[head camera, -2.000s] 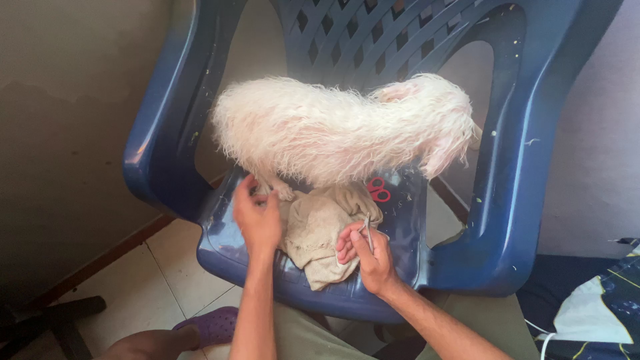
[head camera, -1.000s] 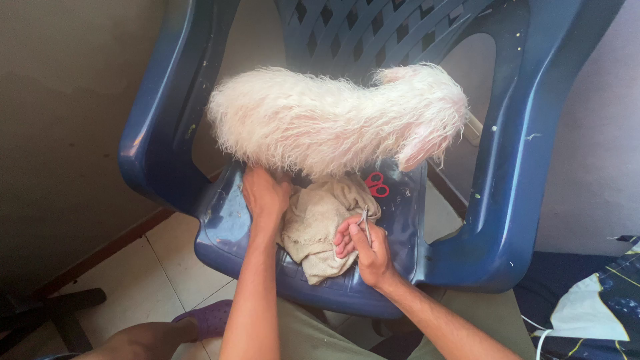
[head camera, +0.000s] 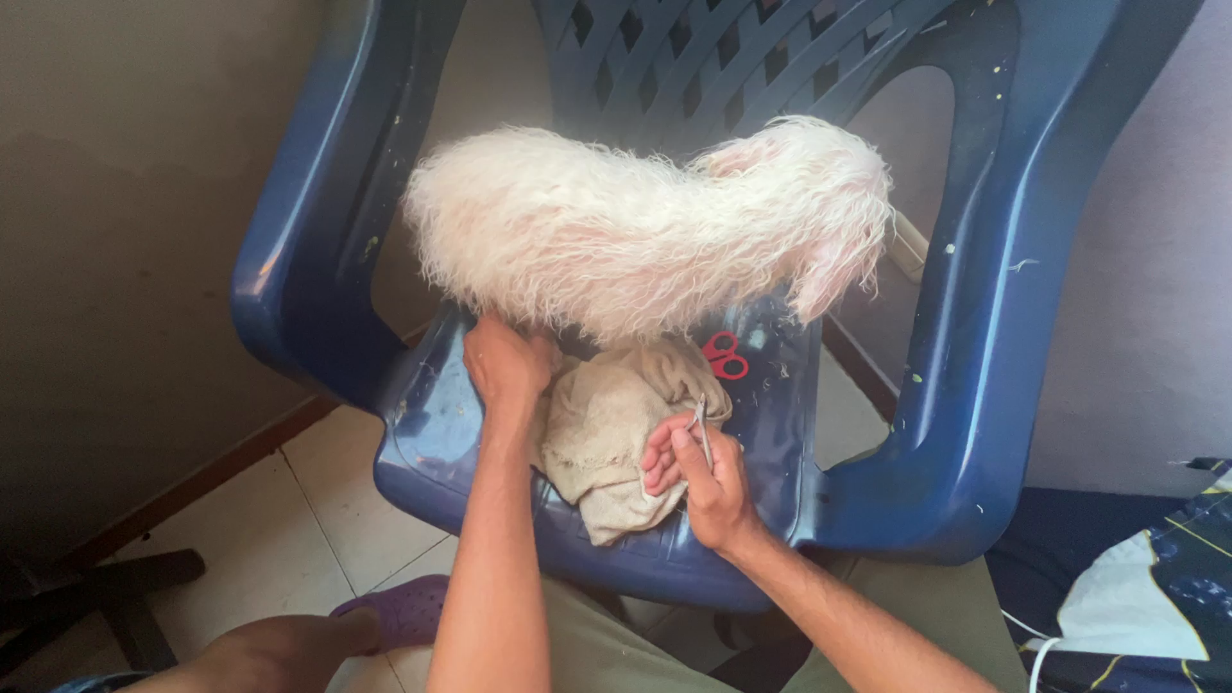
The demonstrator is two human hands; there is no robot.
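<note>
A dog with damp-looking white fur point(head camera: 626, 231) stands across the seat of a blue plastic armchair point(head camera: 972, 481), its head to the right. My left hand point(head camera: 508, 361) reaches to the underside of its rear end; the fingertips are hidden, so I cannot tell what they touch or hold. A small metal tool point(head camera: 705, 431), perhaps nail clippers or small scissors, is in my right hand point(head camera: 701, 472), which rests over a crumpled beige cloth point(head camera: 606, 414). Scissors with red handles point(head camera: 724, 356) lie on the seat beyond the cloth, their blades not visible.
The chair's arms rise on both sides, its lattice back point(head camera: 674, 67) behind the dog. At lower left are another person's leg and purple clog point(head camera: 409, 611) and a dark stand point(head camera: 125, 587). Patterned fabric point(head camera: 1136, 602) and a white cable point(head camera: 1039, 659) lie at lower right.
My left hand was lower and more visible beside the dog's hind paw two seconds ago; it has moved in under the rear end. My right hand stays over the cloth with the metal tool.
</note>
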